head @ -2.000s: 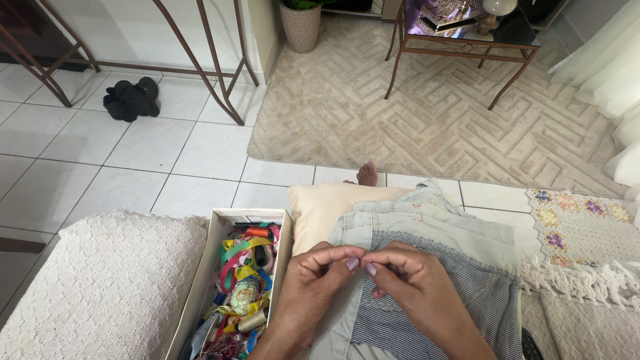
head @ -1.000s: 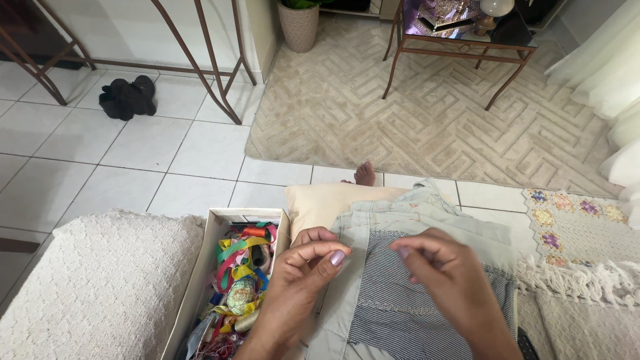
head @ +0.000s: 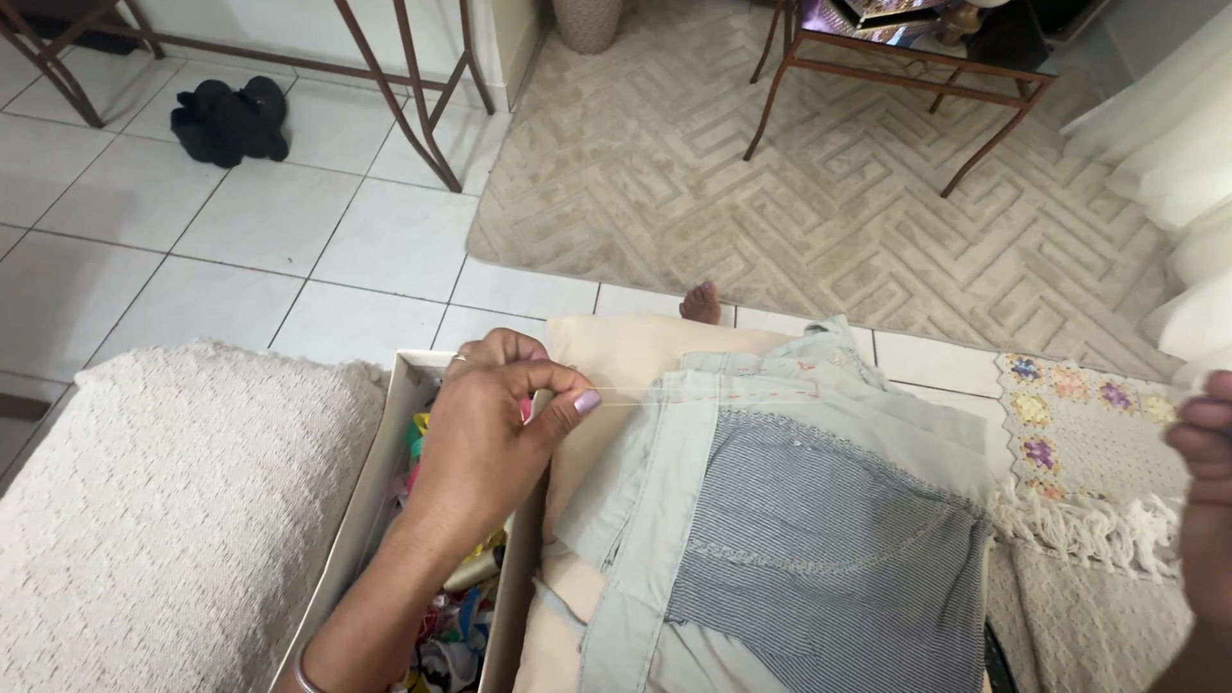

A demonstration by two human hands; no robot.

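Thumb and forefinger of my left hand (head: 500, 423) pinch a thin pale thread (head: 635, 395), which runs rightward above the garment. My right hand (head: 1208, 481) is at the right edge, partly cut off; its fingers are curled and blurred, and what they hold cannot be made out. Across the lap lies a light grey-green garment (head: 645, 539) with a striped dark-and-white fabric section (head: 828, 539). Reddish stitches (head: 770, 393) show near its upper edge. A cream cushion (head: 616, 356) lies under it.
Left of the cushion stands an open box (head: 332, 577) of ribbons and thread spools (head: 476, 568). A textured armrest cover (head: 192, 510) is beside it. At right lies a crocheted, fringed cloth (head: 1088, 433). Beyond are a rug (head: 616, 183), a metal-legged table (head: 914, 63) and black slippers (head: 231, 120).
My hands were close together over the garment and have moved far apart, the right one out to the right edge. A thread now shows stretched from my left fingers.
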